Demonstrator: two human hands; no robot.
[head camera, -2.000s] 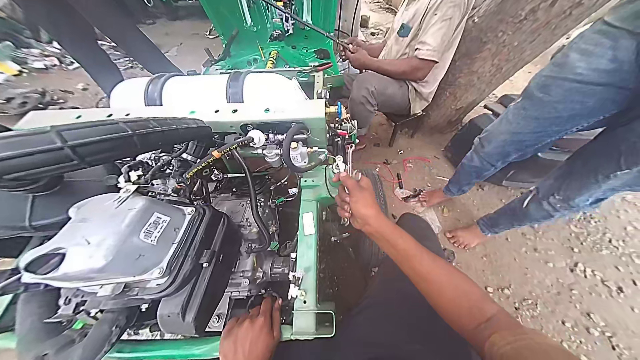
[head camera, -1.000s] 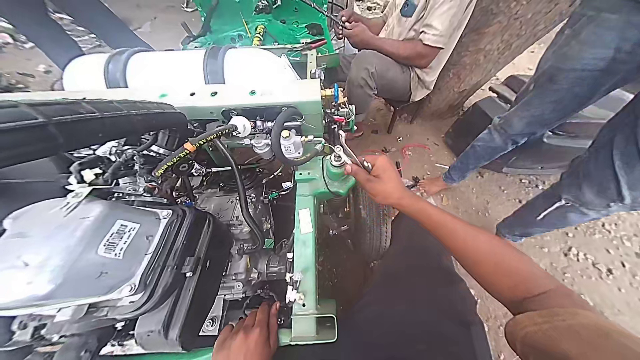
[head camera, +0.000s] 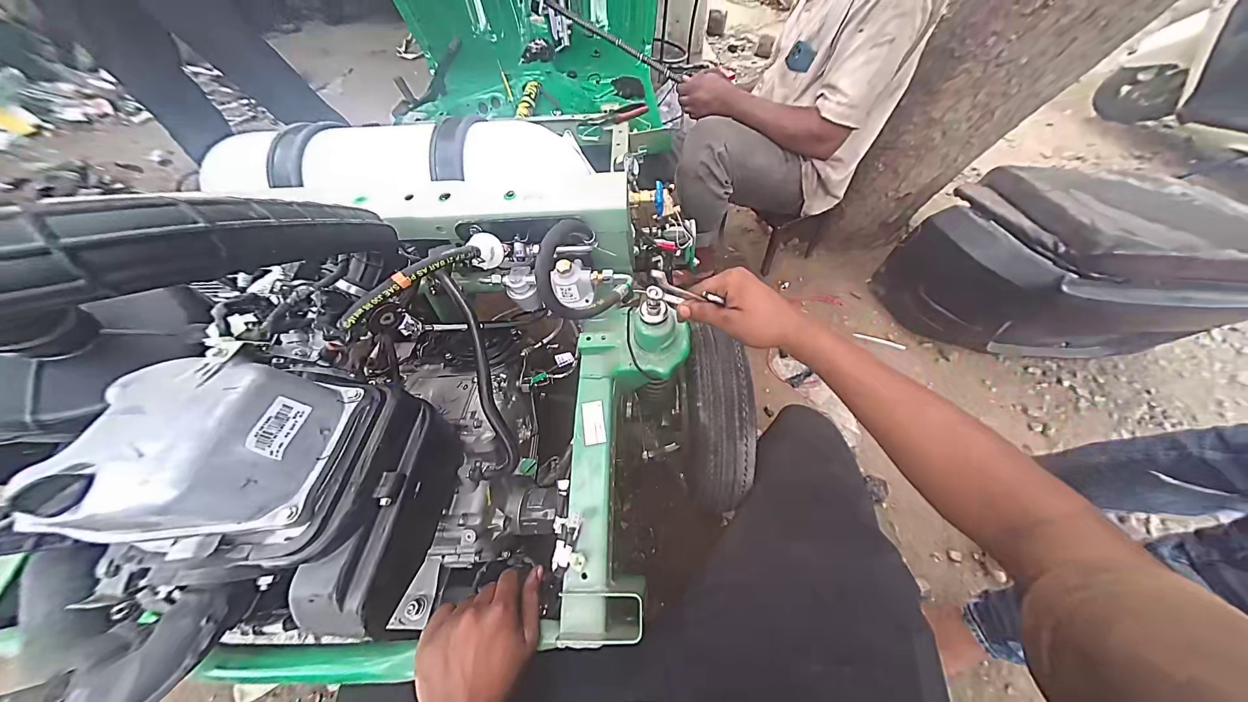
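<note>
My right hand (head camera: 746, 307) grips a metal wrench (head camera: 678, 291), whose head lies at the nut and stud (head camera: 653, 304) on top of the green shock absorber mount (head camera: 651, 346). Beneath the mount are a coil spring and a tyre (head camera: 720, 419). My left hand (head camera: 483, 634) rests at the lower edge of the engine bay beside the green frame rail (head camera: 590, 468), its fingertips partly hidden among dark parts near the engine (head camera: 487, 517); whether it holds anything cannot be seen. A black hose (head camera: 483, 380) runs down to the engine, left of the rail.
A white gas cylinder (head camera: 380, 156) with dark straps lies behind the cross member. An air filter housing (head camera: 214, 439) is at left. A seated person (head camera: 780, 127) holds a dark rod beyond the mount; a person's jeans (head camera: 1160, 487) show at right, near a black vehicle seat (head camera: 1072, 263).
My right hand now has the wrench at the top of the shock mount; two seconds ago it held it upright, lower beside the rail. The left hand stays low by the engine.
</note>
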